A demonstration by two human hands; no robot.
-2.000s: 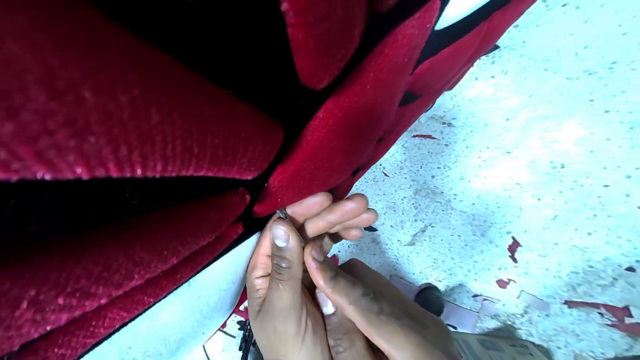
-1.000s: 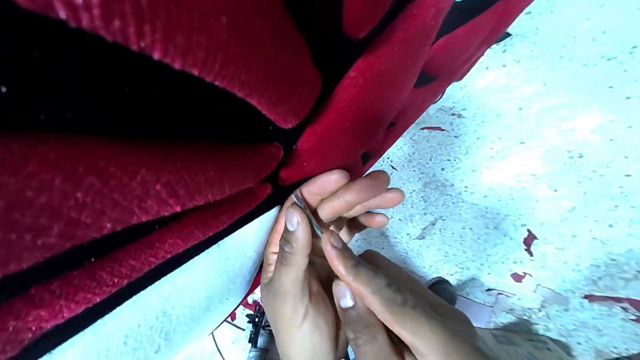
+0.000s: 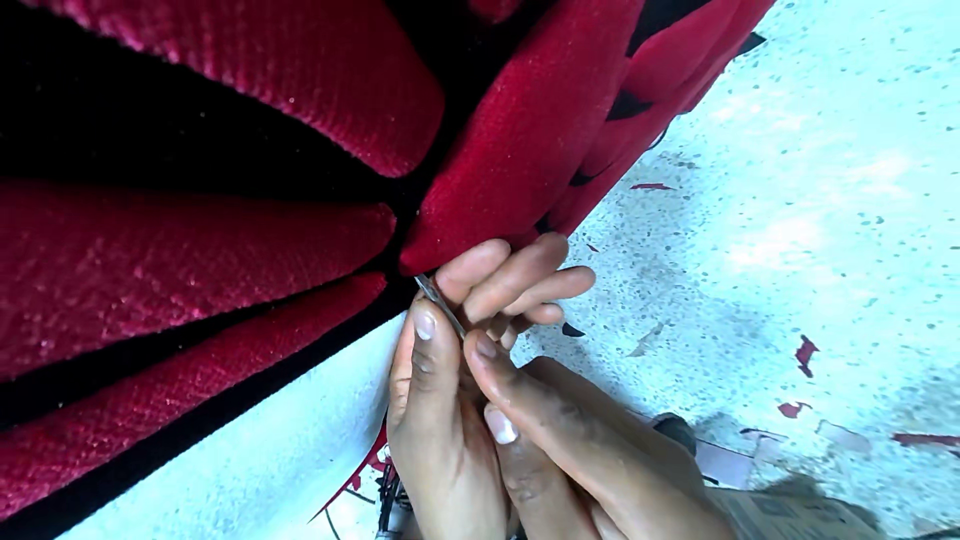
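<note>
A large piece of red and black fabric with a velvety pile (image 3: 517, 142) fills the upper left of the head view, its white backing (image 3: 300, 405) turned up along the lower edge. My left hand (image 3: 450, 405) is at that edge, thumb and forefinger close on a thin metal tool (image 3: 442, 304), the other fingers spread. The tool's upper tip meets the black part of the fabric, where the red shapes converge. My right hand (image 3: 577, 442) lies just to the right, its fingertips at the tool's lower end. The tool's exact kind cannot be told.
Below and to the right is a pale speckled floor (image 3: 750, 300) with red fabric scraps (image 3: 806, 356) and a dark scrap (image 3: 572, 330). A dark rounded thing (image 3: 675, 431) shows behind my right hand. Dark metal parts (image 3: 390, 495) are at the bottom, left of my hands.
More of the metal tool shows between my fingers than two seconds ago. Both hands remain at the fabric's edge. The view has shifted slightly.
</note>
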